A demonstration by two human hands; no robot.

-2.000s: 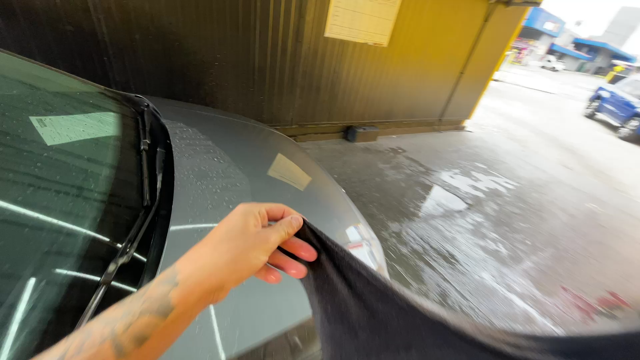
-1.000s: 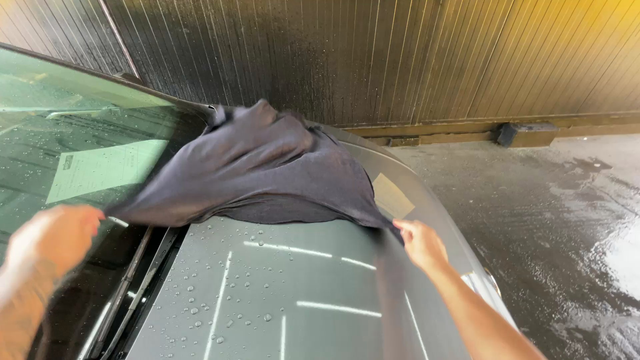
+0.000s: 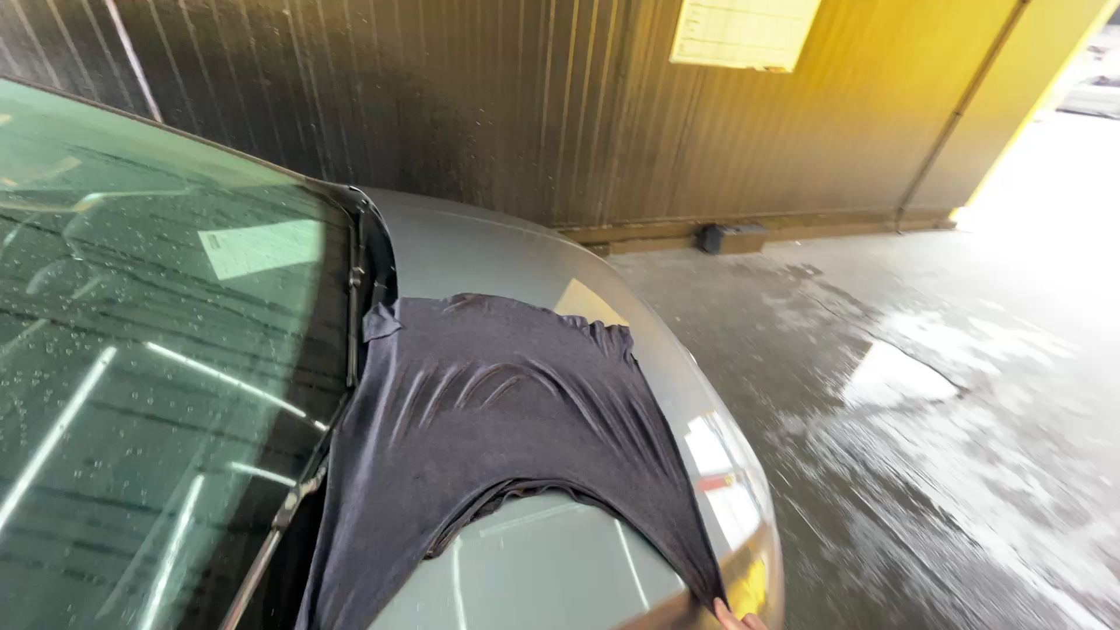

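A dark grey cloth (image 3: 516, 394) lies spread over the grey car hood (image 3: 542, 560), its near edge curved in an arch and its far edge ruffled. At the bottom edge of the head view, the fingertips of my right hand (image 3: 738, 616) pinch the cloth's near right corner, close to the front of the car. The cloth's left side runs down beside the windshield and out of the frame. My left hand is outside the picture.
The wet windshield (image 3: 157, 350) with a wiper (image 3: 273, 534) is at the left. Beyond the hood stands a ribbed metal wall (image 3: 490, 114) with a dark block (image 3: 731, 238) at its base. Wet concrete floor (image 3: 840, 420) lies to the right.
The cloth, bunched and lifted between both hands a second ago, now lies flatter and wider over the hood. My left hand has left the view; my right hand shows only its fingertips.
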